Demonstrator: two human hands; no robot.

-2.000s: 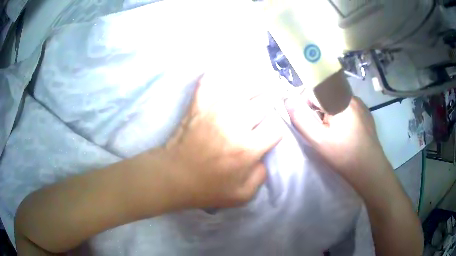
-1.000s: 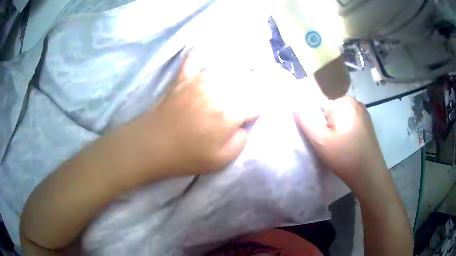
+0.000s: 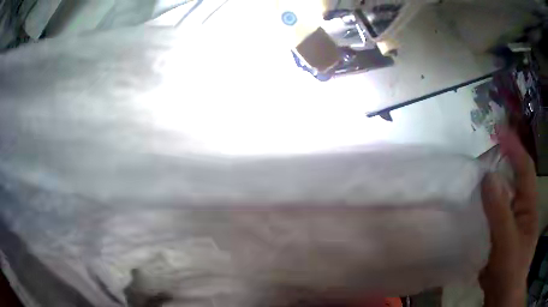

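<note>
A large pale grey-white cloth [image 3: 258, 186] stretches across the front of the view, blurred and partly washed out by the lamp. My right hand [image 3: 509, 192] is at the far right and grips the cloth's right end between thumb and fingers. My left hand is not in view. The sewing machine's cream guard bar [image 3: 318, 51], with a blue ring mark and brown end, hangs at the upper middle, behind the cloth and away from my right hand. The needle area is hidden or overexposed.
The white sewing table [image 3: 444, 129] shows at the right, with a dark slot line [image 3: 432, 96] across it. The machine's cream body and metal parts [image 3: 354, 30] are at the top. A dark reddish cluttered thing [image 3: 517, 90] lies at the right edge.
My right hand has moved away from the bar to the far right, pulling the cloth across. My left hand has gone out of view. The machine appears higher and further left.
</note>
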